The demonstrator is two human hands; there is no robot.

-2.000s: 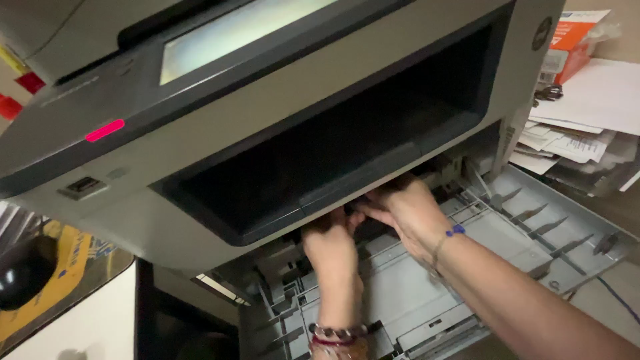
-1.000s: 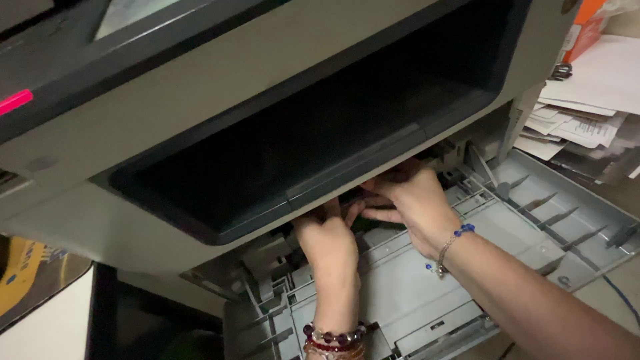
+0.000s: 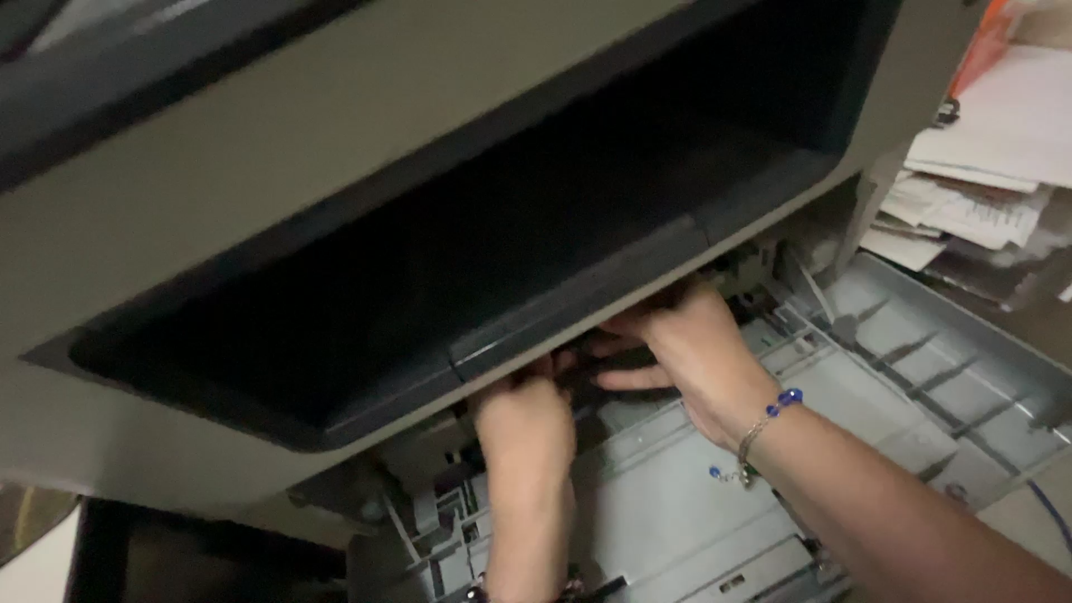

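A large grey printer (image 3: 469, 142) fills the head view, its front flap (image 3: 670, 502) folded down below a dark output recess (image 3: 519, 251). Both hands reach into the gap between the flap and the recess's lower edge. My left hand (image 3: 528, 419) is bent under that edge, its fingertips mostly hidden. To its right, my right hand (image 3: 687, 352) reaches in with some fingers stretched toward the left one; its other fingertips are hidden under the body. Whether either holds something cannot be seen. A bracelet with blue beads (image 3: 785, 402) hangs at the right wrist.
Stacked papers (image 3: 971, 201) lie to the right of the printer, with an orange package (image 3: 980, 50) behind them. The ribbed outer edge of the flap (image 3: 963, 335) juts out at the right. A cable (image 3: 1051, 511) runs at the lower right.
The view has moved closer to the opening and the printer's screen has left it. Both hands have stayed in the gap under the recess.
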